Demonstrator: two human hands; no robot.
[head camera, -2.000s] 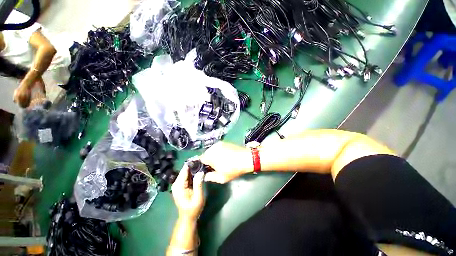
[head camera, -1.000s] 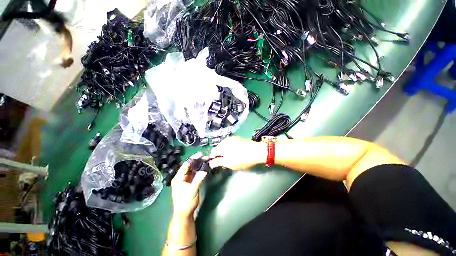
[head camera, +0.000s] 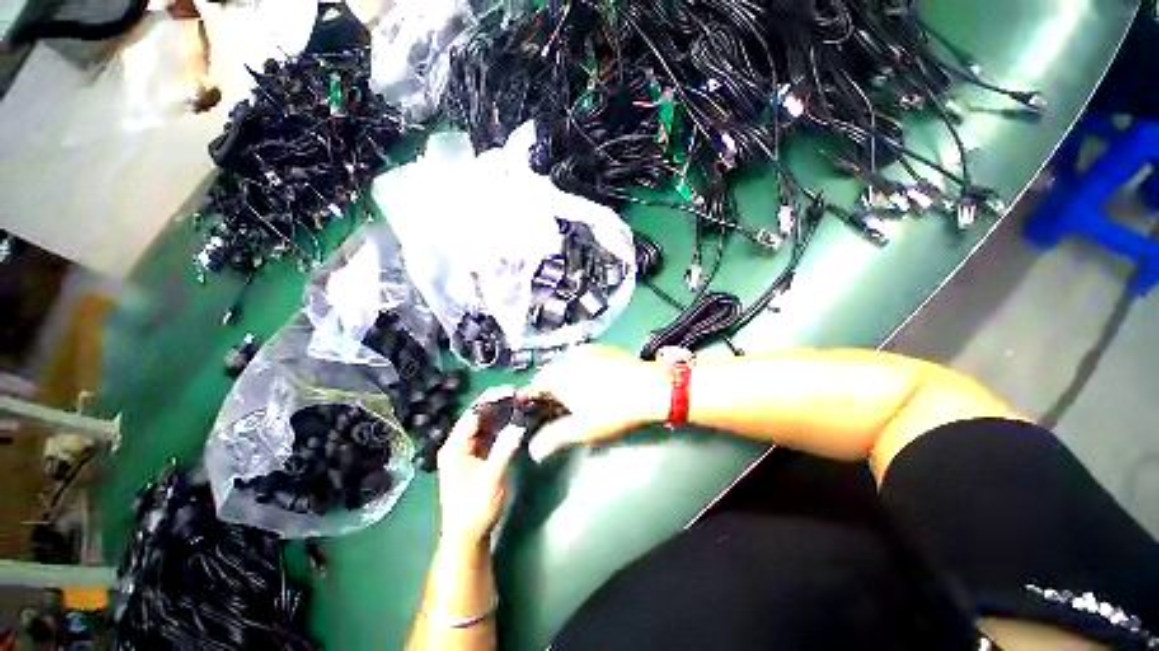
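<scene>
My left hand (head camera: 473, 473) and my right hand (head camera: 578, 397) meet over the green bench in front of me. Between their fingers they hold a small black plastic housing (head camera: 519, 415). The fingers cover much of it, and I cannot tell its inner details. A clear plastic bag (head camera: 242, 439) with dark shells lies left of my hands. A white plastic bag (head camera: 439, 229) with shinier black pieces stands just beyond them. Loose black shells (head camera: 428, 404) lie between the bags and my left hand.
A large cable pile (head camera: 763, 76) with green boards lies at the upper right. A coiled cable (head camera: 693, 322) lies beyond my right wrist. A second cable pile (head camera: 286, 159) is upper left, and black cable units (head camera: 197, 579) are lower left. A blue stool (head camera: 1099, 204) stands at the right.
The view has shifted, moving the bench items slightly right. The fingers have changed position around the black housing. The person at the upper left has mostly left the view.
</scene>
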